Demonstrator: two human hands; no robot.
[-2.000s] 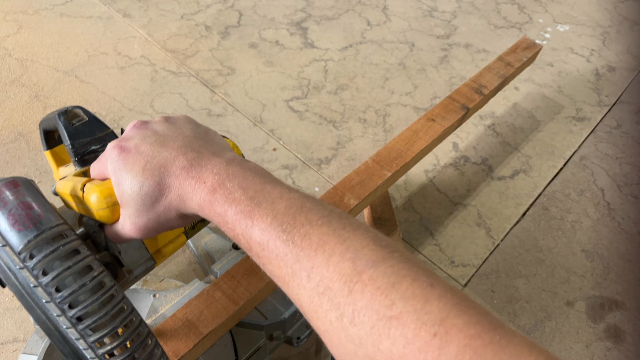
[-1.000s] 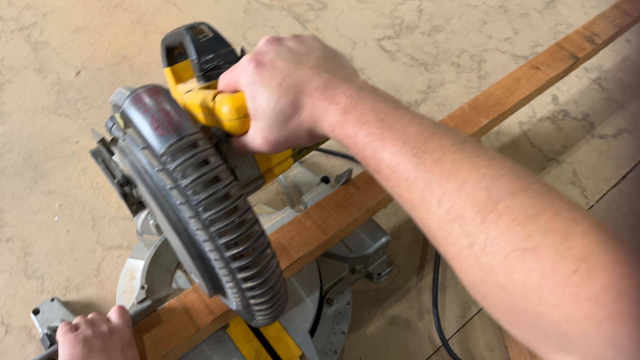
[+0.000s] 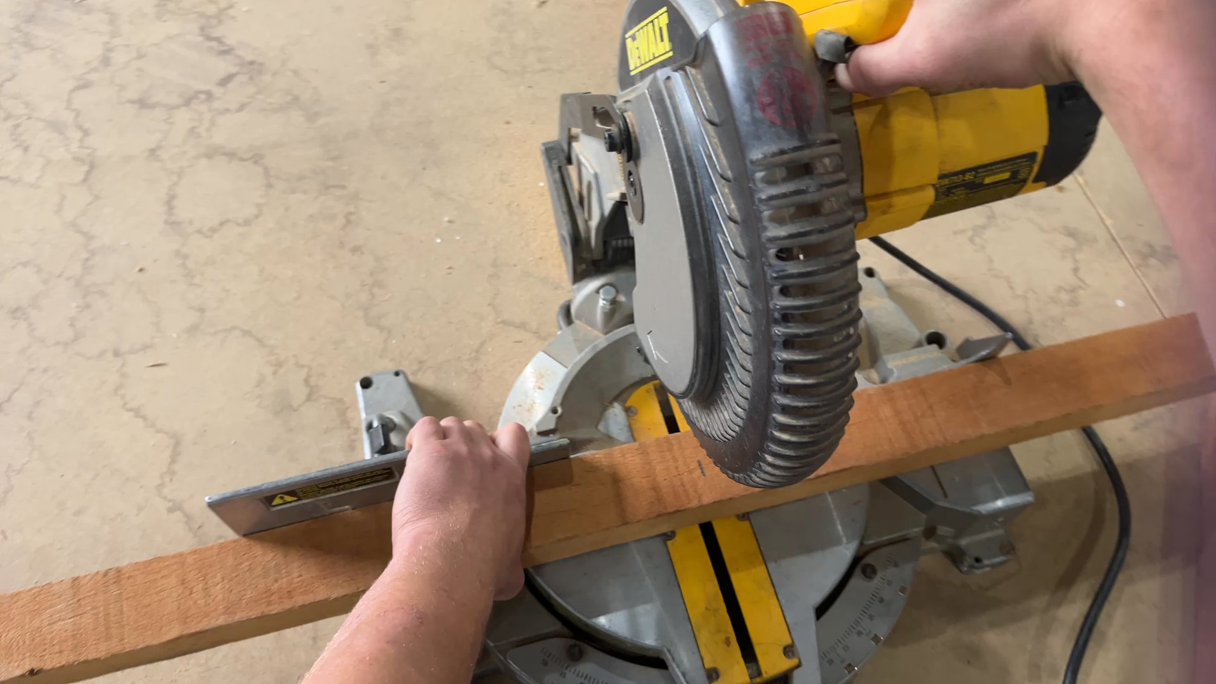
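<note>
A yellow and grey DeWalt miter saw [image 3: 936, 133] stands on the floor with its head raised. My right hand [image 3: 950, 47] is closed on the saw's yellow handle [image 3: 860, 17] at the top right. Below the ribbed blade guard [image 3: 807, 313], a long wooden board [image 3: 627, 489] lies across the saw's base, along the metal fence [image 3: 313, 494]. My left hand [image 3: 465, 494] grips the board and the fence, left of the yellow kerf plate [image 3: 731, 598]. The guard hides part of the board, and the blade is not visible.
The concrete floor [image 3: 237, 237] has stain lines and some sawdust. A black power cord [image 3: 1121, 513] curves over it at the right. The board extends past both sides of the base, out of view at the left. A miter scale [image 3: 864, 598] curves along the base's front.
My left hand, at the lower edge one second ago, now shows fully on the board and fence. My right hand stays on the handle. The view has swung over the saw.
</note>
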